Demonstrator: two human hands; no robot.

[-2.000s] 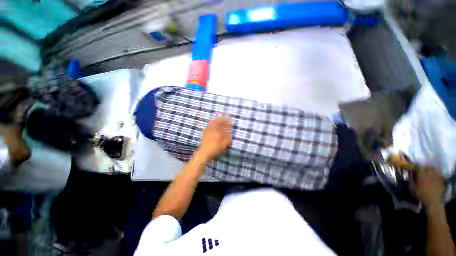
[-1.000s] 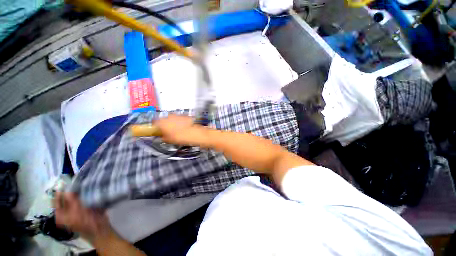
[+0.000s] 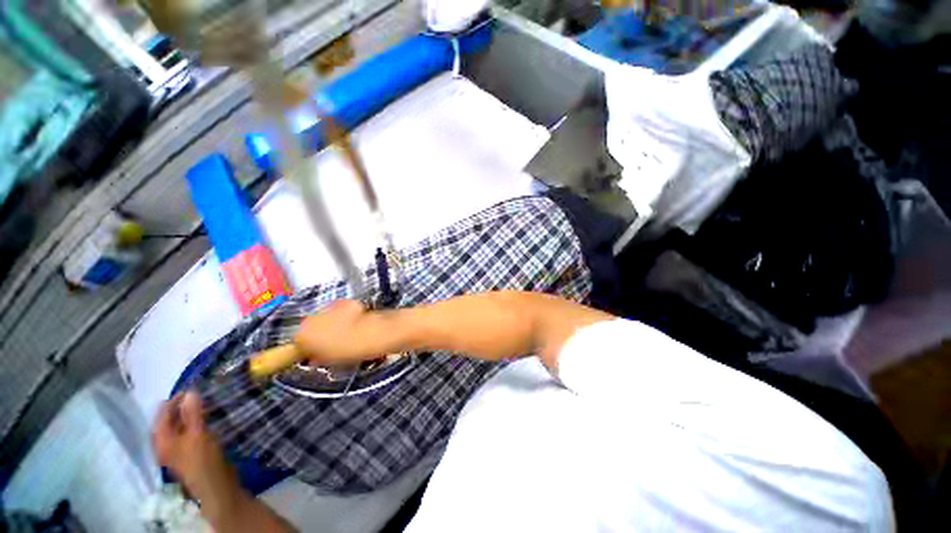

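Observation:
The plaid garment point(image 3: 485, 250), checked black, white and grey, lies over the navy padded board point(image 3: 266, 476), whose edge shows at the lower left. My right hand point(image 3: 339, 333) is closed round the wooden handle of the steam iron point(image 3: 276, 360), which rests on the cloth towards its left part. The hand and forearm hide much of the iron. My left hand point(image 3: 188, 437) is blurred at the garment's left end, fingers against or just beside the cloth edge; whether it grips the cloth is unclear.
A blue bar with a red label point(image 3: 235, 234) and a long blue bar point(image 3: 401, 78) lie behind the board. The grey metal plate point(image 3: 574, 151), white cloth point(image 3: 673, 146) and a garment pile point(image 3: 782, 99) are at right. A blurred hose crosses above the iron.
Two seconds ago my right hand was at the far right and my left lay on the cloth. Since then the iron has come onto the cloth; my left hand moved to its left end. The view has turned.

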